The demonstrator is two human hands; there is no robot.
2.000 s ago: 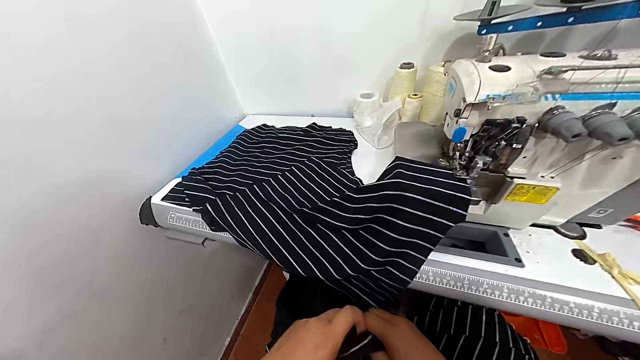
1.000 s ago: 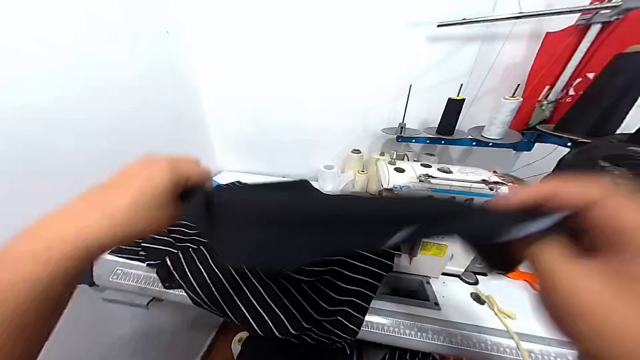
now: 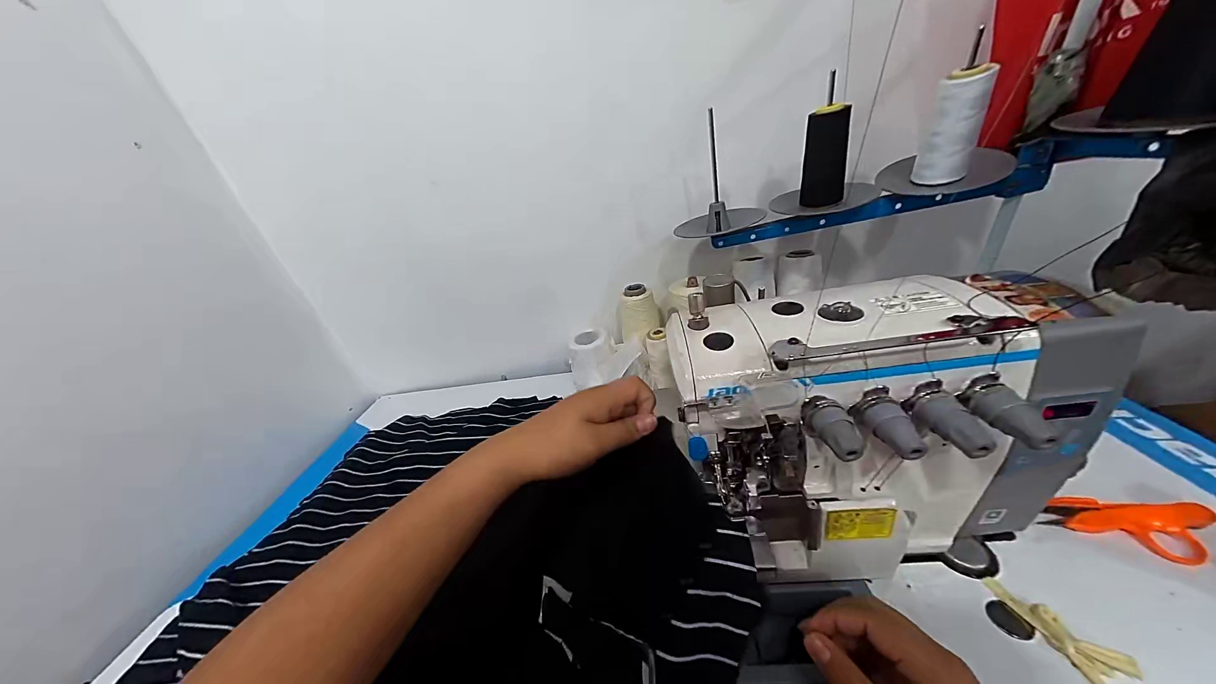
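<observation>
My left hand point(image 3: 603, 427) is closed on the upper edge of a plain black fabric piece point(image 3: 617, 513), holding it up just left of the overlock sewing machine's needle area. Under and around it lies black fabric with white stripes point(image 3: 380, 475), spread over the left of the table. My right hand point(image 3: 869, 641) is low in front of the overlock sewing machine point(image 3: 912, 380), fingers curled, beside the right edge of the striped fabric. Whether its fingers hold anything is not clear.
Orange-handled scissors point(image 3: 1140, 522) and a bundle of cream strips point(image 3: 1054, 632) lie on the table at the right. Cream thread cones point(image 3: 638, 313) stand behind the machine. Above it, a blue thread stand point(image 3: 874, 206) carries a black cone point(image 3: 825, 157) and a white cone point(image 3: 955, 123).
A second ago both hands held a black fabric piece stretched wide in the air. Now the left hand holds black fabric near the machine, and the right hand is lower. The view has shifted.
</observation>
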